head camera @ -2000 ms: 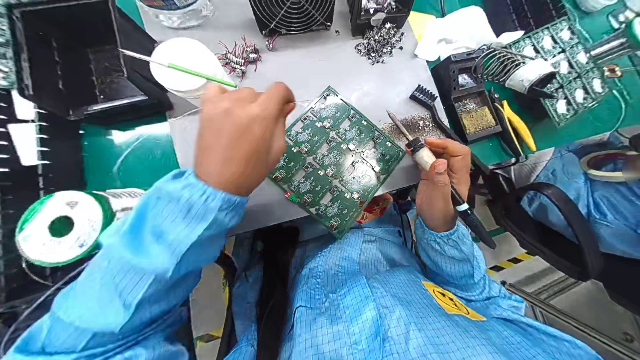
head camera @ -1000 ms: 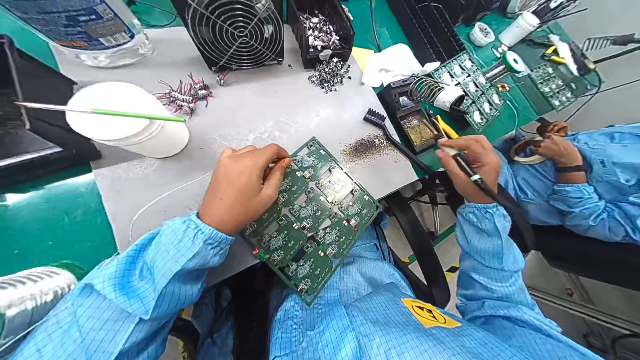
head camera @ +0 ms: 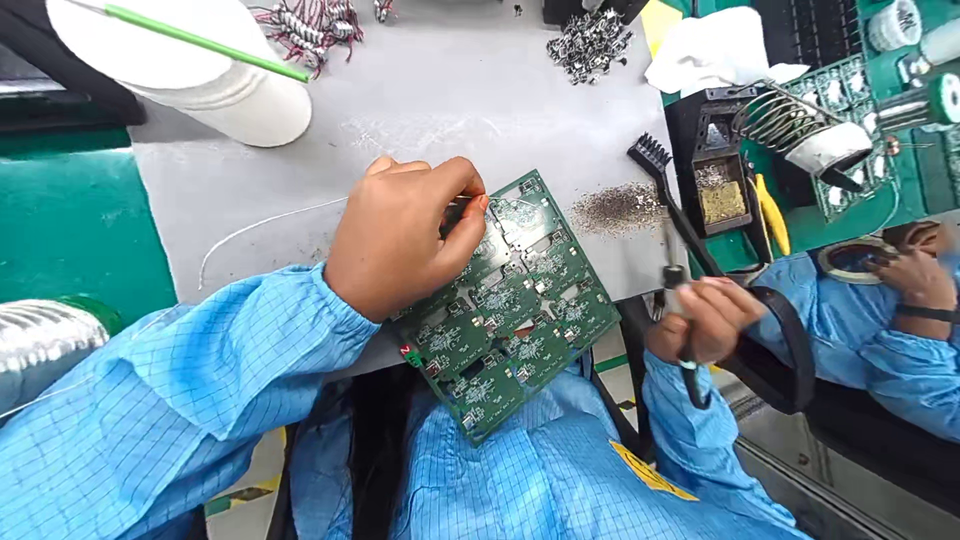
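A green panel of printed circuit boards [head camera: 510, 307] lies tilted across the near edge of the grey mat, partly overhanging it. Over its upper left part, my left hand [head camera: 412, 232] pinches a thin solder wire [head camera: 262, 223] between thumb and fingertips; the wire's free end trails left over the mat. My right hand [head camera: 701, 319], slightly blurred, grips a soldering iron [head camera: 673, 274] by its handle, right of the panel, with the tip pointing up and away from the board.
Beyond the panel are a white container [head camera: 247, 97] with a green stick, wired parts [head camera: 311, 26] and a heap of small components [head camera: 590, 45]. To the right are solder debris [head camera: 615, 208], a black brush [head camera: 667, 187], an iron stand [head camera: 720, 172] and yellow-handled pliers [head camera: 772, 214]. A co-worker's hand [head camera: 919, 277] holds a tape roll.
The left hand, away from the panel two seconds ago, is now over it with the wire. The right hand still holds the iron. The view has shifted noticeably.
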